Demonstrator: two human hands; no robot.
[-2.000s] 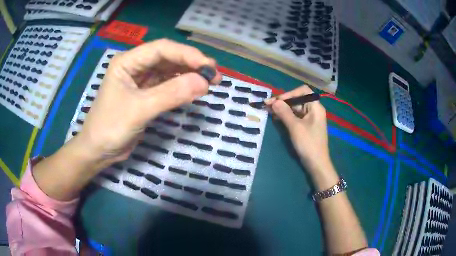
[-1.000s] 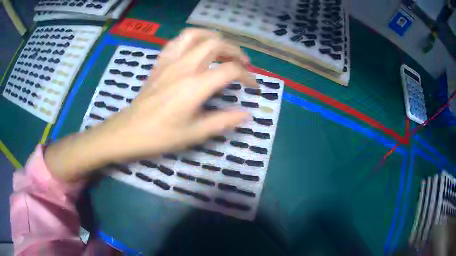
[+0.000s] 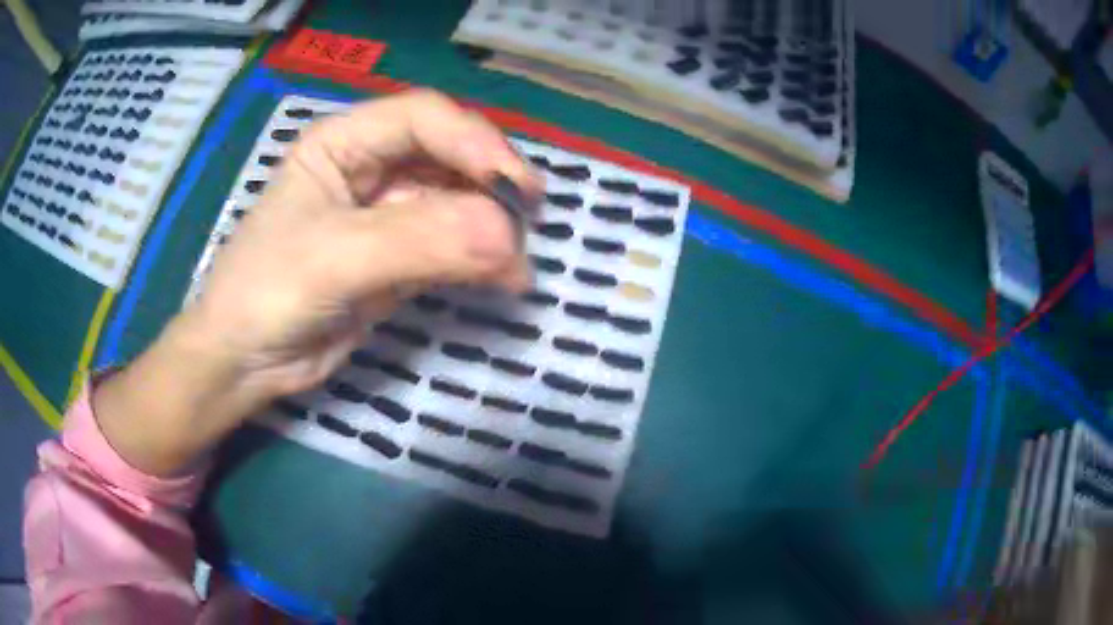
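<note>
My left hand (image 3: pixel 366 232) is above the upper middle of the white foam tray (image 3: pixel 607 501), pinching a small dark part (image 3: pixel 508 195) between thumb and fingertips. The part is mostly covered by the fingers, and its type is unclear. The tray holds rows of black parts. Two tan empty slots show near its right side. My hand hides much of the tray's upper left. A blurred tan patch at the lower right edge may be a bit of my right hand; its fingers and any tool are not visible.
A partly filled tray (image 3: pixel 183 134) lies left, beside a red label (image 3: pixel 325 53). A tray stack (image 3: pixel 659 116) stands at the back. A calculator (image 3: pixel 1011 232), a thin red cord (image 3: pixel 918 409) and another tray stack (image 3: pixel 1037 513) are at the right. Blue, red and yellow tape lines cross the green mat.
My right hand and its black pen-shaped tool have left the tray. My left hand reached over the tray and now pinches a dark part again. A second tan slot now shows empty.
</note>
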